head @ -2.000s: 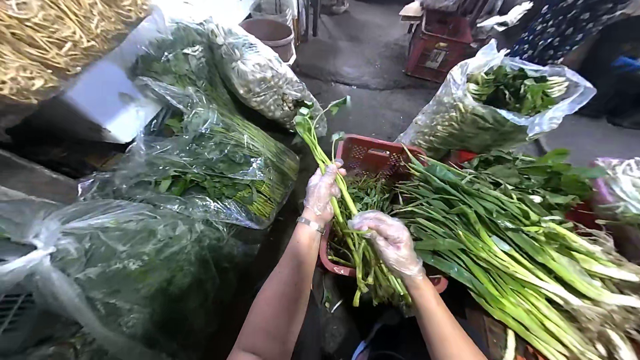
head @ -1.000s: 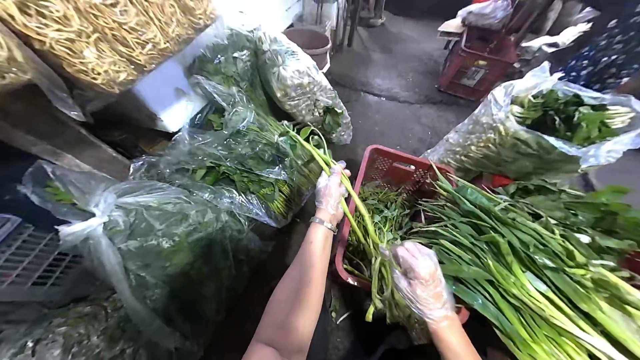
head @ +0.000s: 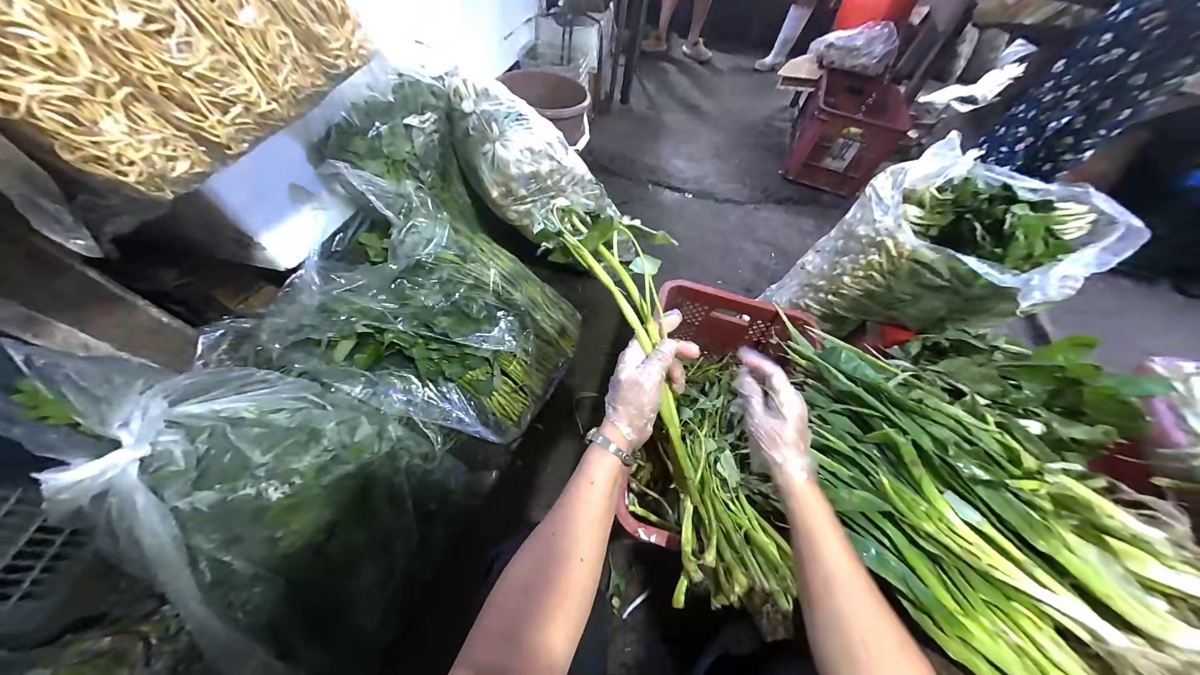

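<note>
My left hand [head: 642, 384], in a clear plastic glove and with a metal-banded watch or bracelet at the wrist, grips a few long green leafy stems [head: 630, 298], held aslant over a red plastic crate [head: 717, 314]. Similar cut greens [head: 736, 525] lie in the crate, their stem ends hanging over its near side. My right hand [head: 773, 412], also gloved, is over the crate's right part with its fingers apart and nothing seen in them. Right beside it, long flat-leaved green stalks with pale ends [head: 937, 506] lie in a large heap.
Plastic bags of greens [head: 450, 309] line the left, one knotted [head: 244, 487]. A bag of leafy vegetables [head: 947, 253] stands at right, near another red crate [head: 848, 131]. Light brown strands [head: 178, 84], a bucket [head: 553, 98] and people's legs [head: 684, 23] are farther back.
My right hand has moved up from near the stem ends to beside the stems at my left hand, and its fingers have spread. My left hand keeps hold of the stems.
</note>
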